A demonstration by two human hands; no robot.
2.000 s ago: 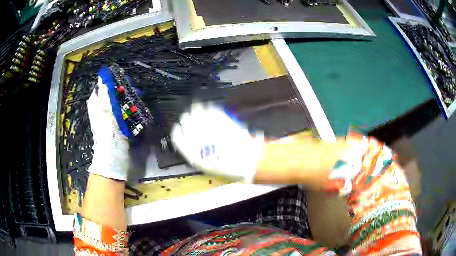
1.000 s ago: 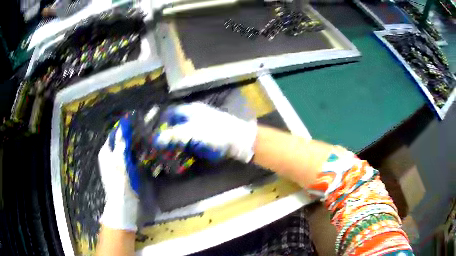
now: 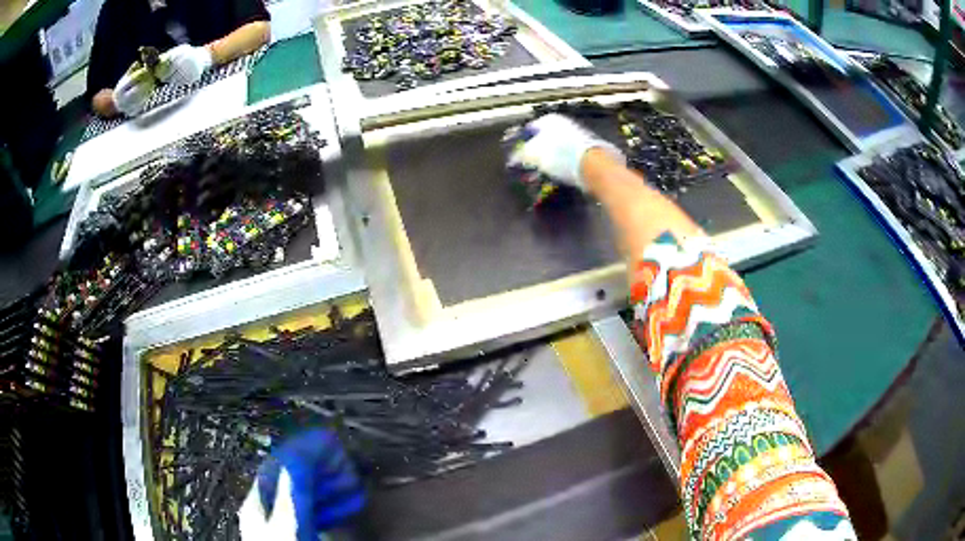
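My right hand [image 3: 556, 148], in a white glove, reaches over the finished-board frame tray [image 3: 508, 324]. Small boards with coloured parts [image 3: 538, 193] show under and beside its fingers; the blur hides whether it still grips them. More single boards [image 3: 672, 143] are heaped along the tray's far right part. My left hand [image 3: 307, 488], in a white and blue glove, is blurred and cut off by the bottom edge, over the near frame tray [image 3: 138, 444]. I cannot tell whether it holds anything. Black edge strips [image 3: 317, 386] fill the near tray's left and middle. A dark plate [image 3: 571, 470] lies at its right.
A tray of populated boards [image 3: 243, 227] stands left, with a PCB rack [image 3: 53, 359] beside it. Another board tray [image 3: 429, 48] is beyond. Blue-edged trays [image 3: 921, 201] stand at right on the green mat [image 3: 836, 317]. A person [image 3: 175, 63] with gloved hands works at the upper left.
The view has tilted up. My right hand has moved from beside my left hand over the near tray to the finished-board tray. The boards between my hands are no longer seen there.
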